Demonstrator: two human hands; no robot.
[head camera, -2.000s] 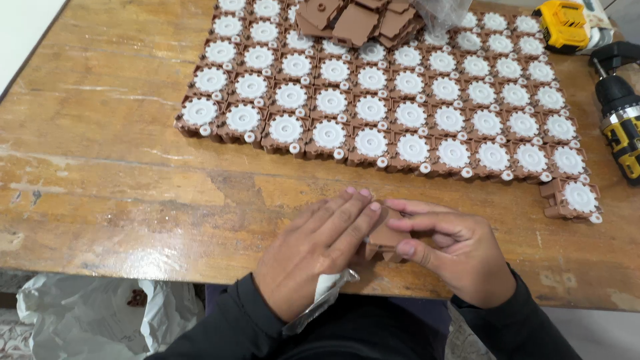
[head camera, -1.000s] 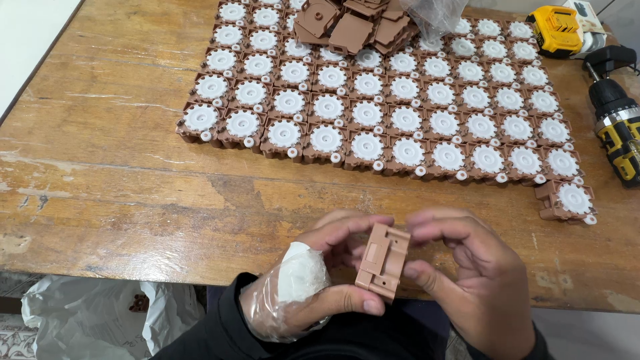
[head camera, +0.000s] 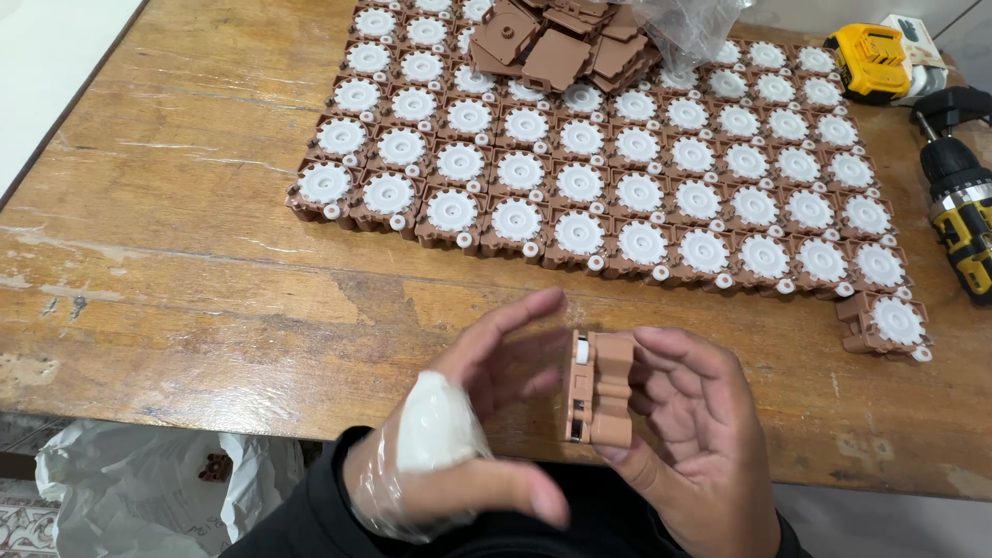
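A brown plastic housing is gripped between the thumb and fingers of my right hand, near the table's front edge. It stands on end, with a small white part showing in its left side. My left hand, wrapped at the wrist in clear film over a white pad, is apart from the housing on its left, fingers spread and holding nothing. Beyond both hands lie rows of similar brown housings with white toothed gears. One separate housing with a gear lies at the right.
Flat brown plastic covers and a clear plastic bag lie on the rows. At the right are a yellow battery and a yellow-black power drill. Below the wooden table's left front edge hangs a white plastic bag with a brown part inside.
Both hands were around the brown piece two seconds ago. A second ago my left hand held the housing; now my right hand holds it, turned on end, and my left has let go.
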